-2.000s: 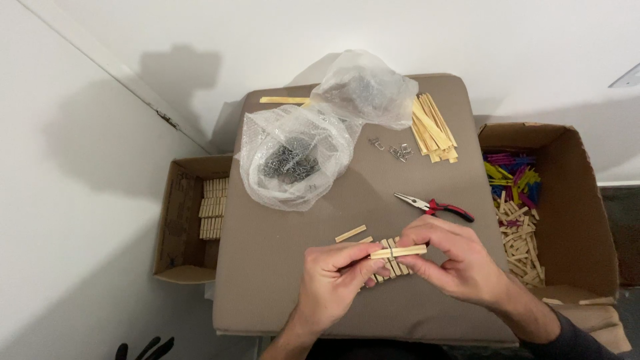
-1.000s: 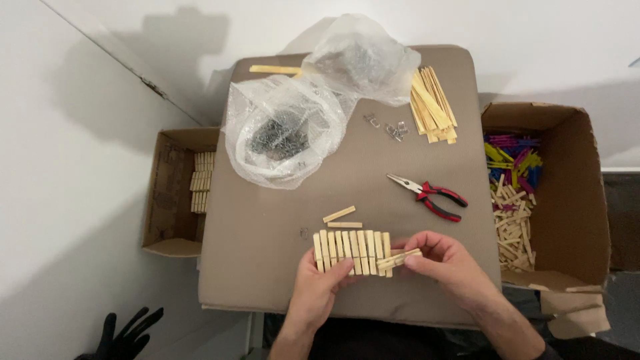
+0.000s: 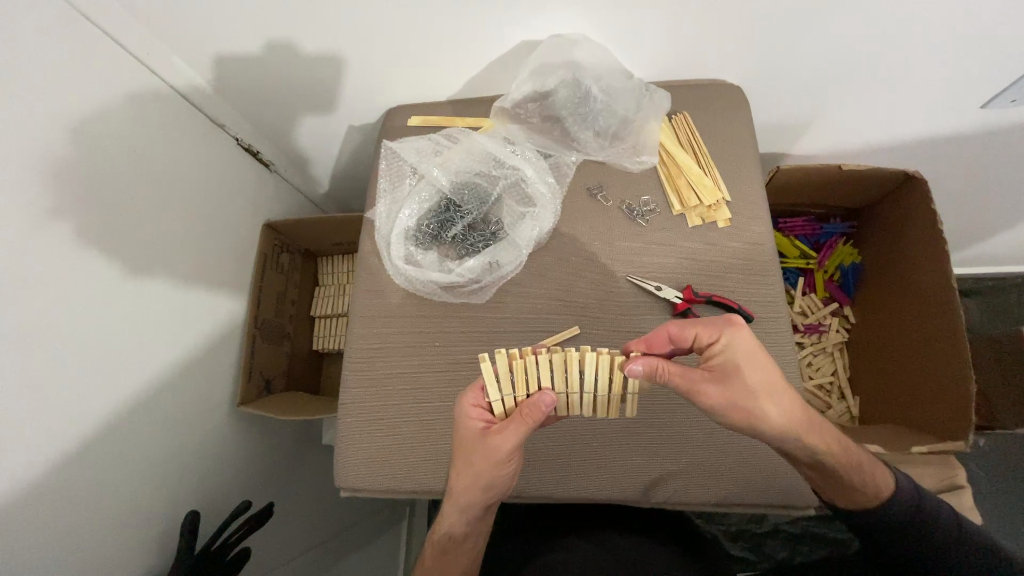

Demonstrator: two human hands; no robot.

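My left hand (image 3: 500, 432) holds a row of wooden clothespins (image 3: 572, 384) side by side, its thumb across their front. At the row's right end, the thumb and fingers of my right hand (image 3: 704, 368) pinch the last clothespin. A loose wooden clothespin half (image 3: 562, 336) lies just behind the row. Needle-nose pliers (image 3: 692, 300) with red and black handles rest on the padded brown surface (image 3: 416, 416) beyond my right hand. Farther back are a few metal clothespin springs (image 3: 640, 210) and a bubble-wrap bag (image 3: 472, 216) full of springs.
Another plastic bag (image 3: 580, 104) and flat wooden strips (image 3: 692, 172) lie at the back. A cardboard box (image 3: 288, 320) with rows of clothespins stands left; a larger box (image 3: 912, 320) of coloured plastic and wooden clothespins stands right. A black glove (image 3: 220, 544) shows at lower left.
The small clothespin that my right hand held tilted beside the row one second ago now stands in line at its right end. My left hand still holds the row.
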